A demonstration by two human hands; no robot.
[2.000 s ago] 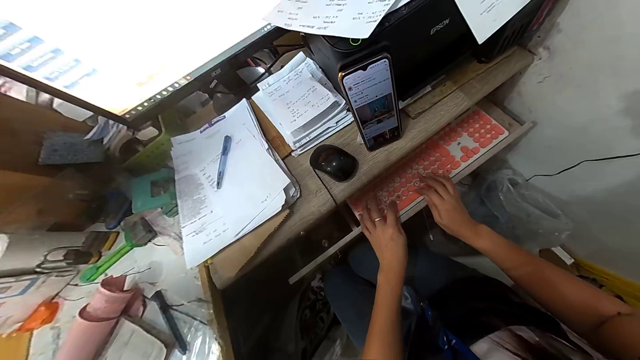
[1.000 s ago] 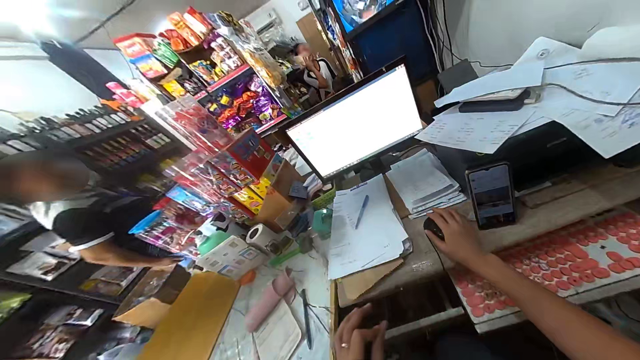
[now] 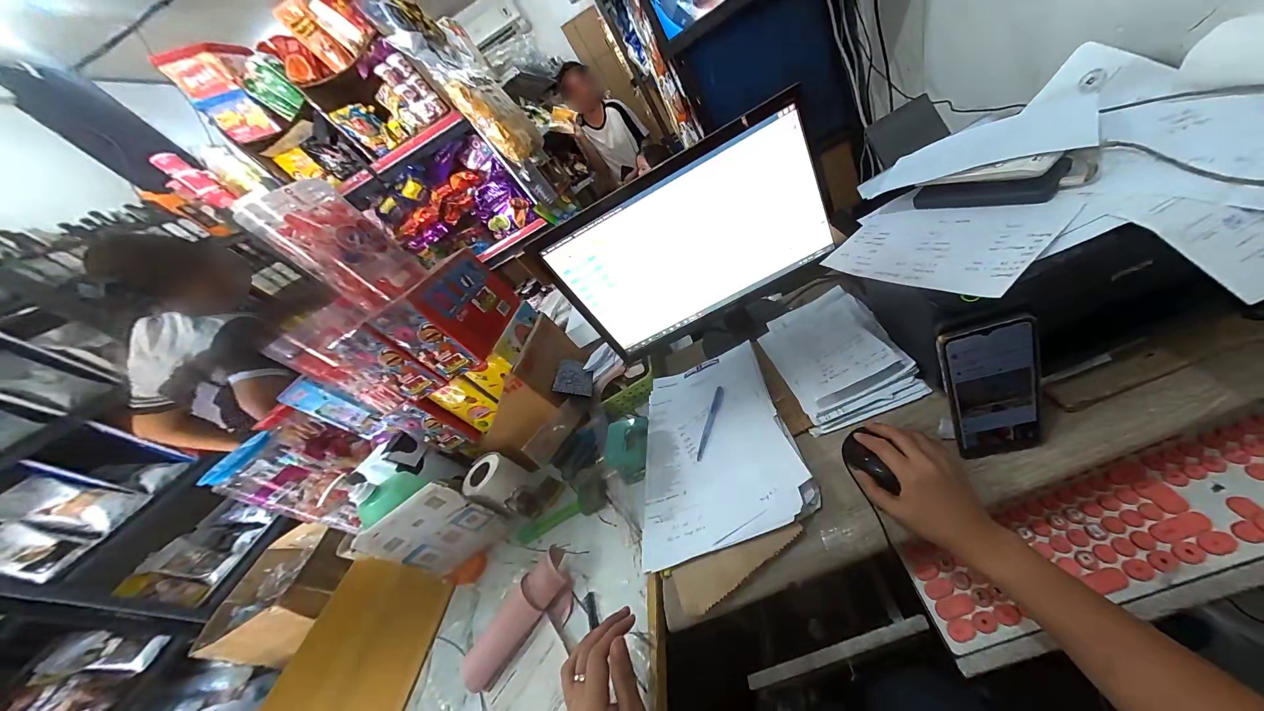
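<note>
My right hand [image 3: 923,481] rests on a black computer mouse [image 3: 871,461] on the wooden desk, left of a propped-up smartphone [image 3: 988,387]. My left hand [image 3: 602,667], with a ring on one finger, is raised at the bottom edge, holding nothing, near a pink rolled case [image 3: 518,622]. A keyboard with coral-pink round keys [image 3: 1136,528] lies on the pull-out tray under my right forearm. The lit monitor [image 3: 691,232] stands behind stacked papers [image 3: 721,454], on which a pen [image 3: 709,423] lies. A second paper stack [image 3: 839,355] sits beside them.
A black printer [image 3: 1096,286] bears loose papers and a dark flat device [image 3: 992,188]. To the left are a glass counter, a tissue roll [image 3: 491,481], cardboard boxes and racks of snack packets [image 3: 434,197]. One person stands at the left shelves, another in the back.
Two seconds ago both hands were on the keyboard; my right hand has since moved to the mouse and my left hand off the keys. The view has swung left and up.
</note>
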